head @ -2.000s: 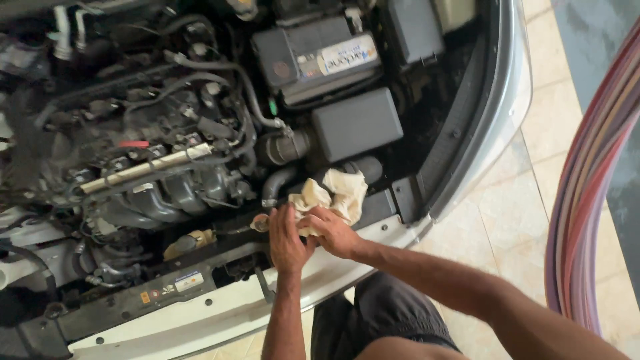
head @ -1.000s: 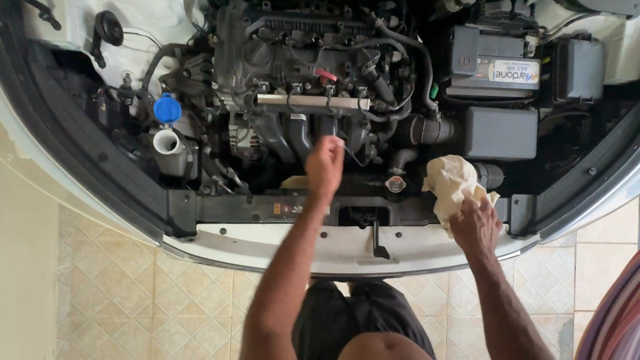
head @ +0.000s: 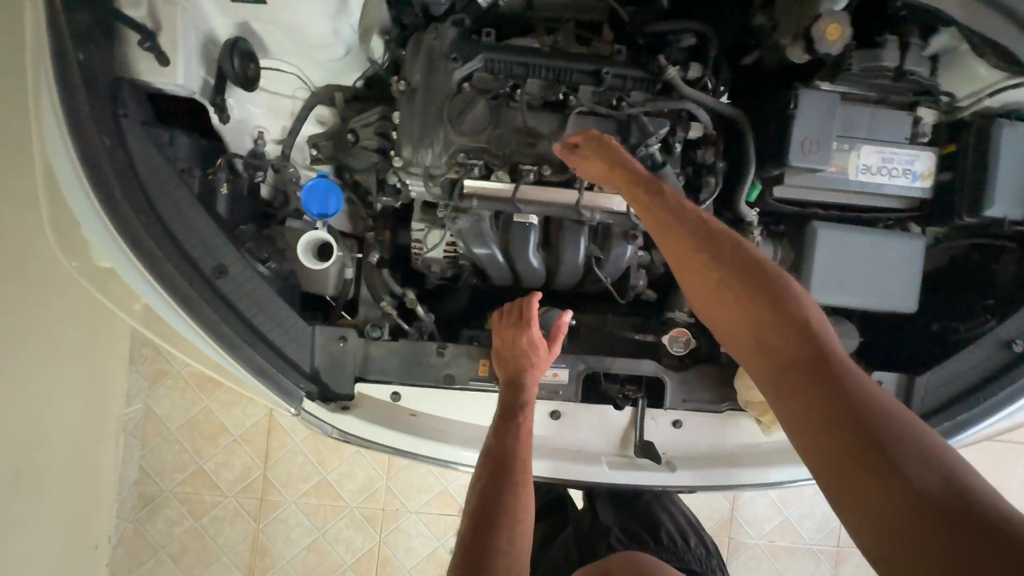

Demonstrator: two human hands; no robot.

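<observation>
Over the black engine cover (head: 436,104), my right hand (head: 596,156) is curled with its fingertips low, above the metal fuel rail (head: 544,194); what lies under them is hidden. My left hand (head: 524,344) is at the front crossmember (head: 432,364), thumb and fingers spread around a small dark part that I cannot identify; whether it is gripped is unclear. A cream cloth (head: 756,400) lies on the front edge, partly behind my right forearm. The blue cap (head: 322,198) stands open above the white filler neck (head: 317,250). A metal radiator cap (head: 678,342) sits right of my left hand.
The battery (head: 860,156) and a grey box cover (head: 864,266) are at the right. Black intake runners (head: 524,252) lie between my hands. A black latch lever (head: 644,432) sticks out over the white front panel (head: 552,436). Tiled floor (head: 200,472) shows below.
My right hand has let go of the cloth and moved left and up over the engine. My left hand has come down from the intake runners to the crossmember.
</observation>
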